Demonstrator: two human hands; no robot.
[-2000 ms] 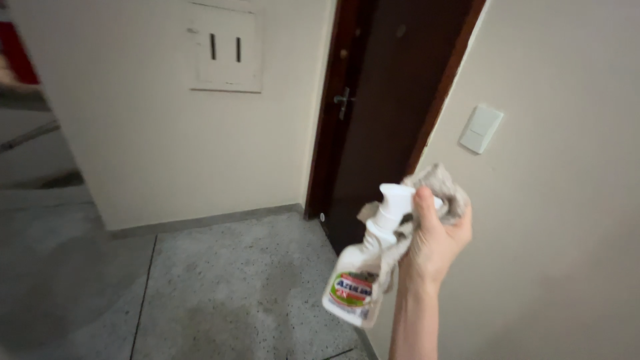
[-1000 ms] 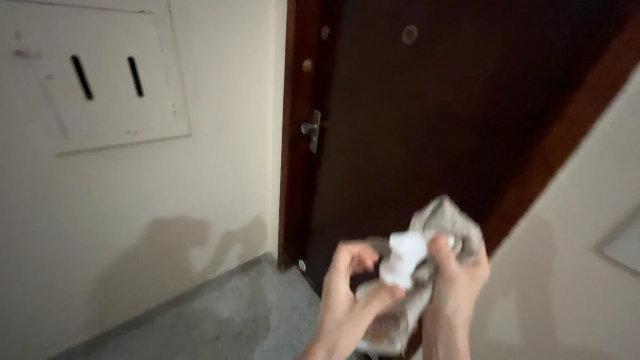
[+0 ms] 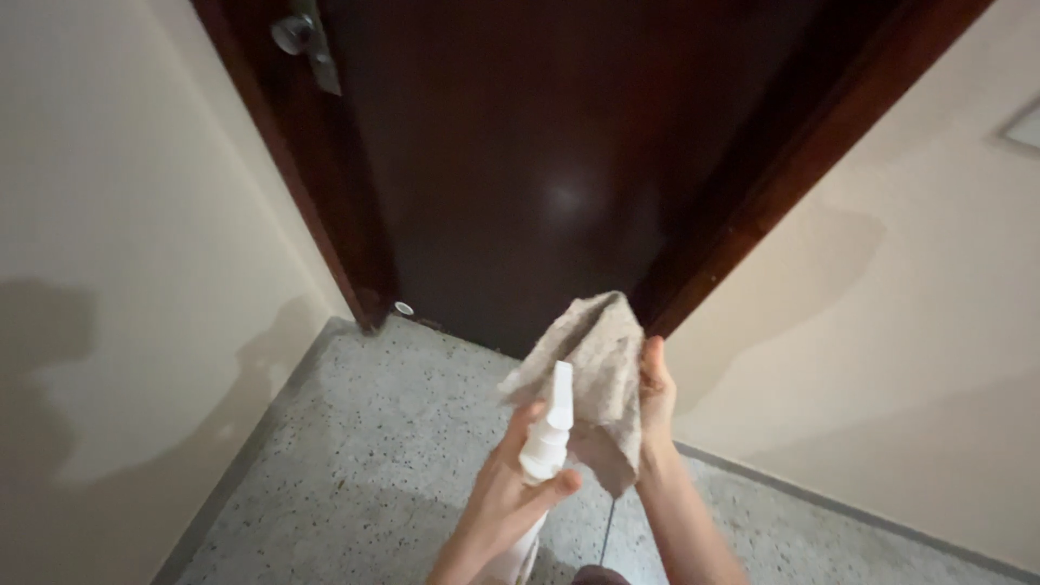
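My left hand (image 3: 512, 479) is closed around the neck of a white pump spray bottle (image 3: 548, 443), whose nozzle points up toward the door; the bottle's lower body is mostly hidden by the hand and wrist. To its right, my right hand (image 3: 656, 398) holds a beige-grey cloth (image 3: 597, 366) by its right side. The cloth hangs partly unfolded behind the nozzle, with one corner pointing down. Both hands are in front of the lower part of a closed dark brown door (image 3: 520, 187).
A metal door handle (image 3: 305, 41) is at the upper left. Dark wooden frame (image 3: 731, 236) borders the door. Pale walls (image 3: 146, 187) stand on both sides, above a speckled grey floor (image 3: 366, 422). A small white ring (image 3: 404, 309) is at the door's bottom corner. A white plate (image 3: 1025, 126) is at the right edge.
Two seconds ago my right hand held bottle and cloth together. My left hand came in and now holds the bottle, apart from the cloth in my right. The view has tilted down toward the door's foot.
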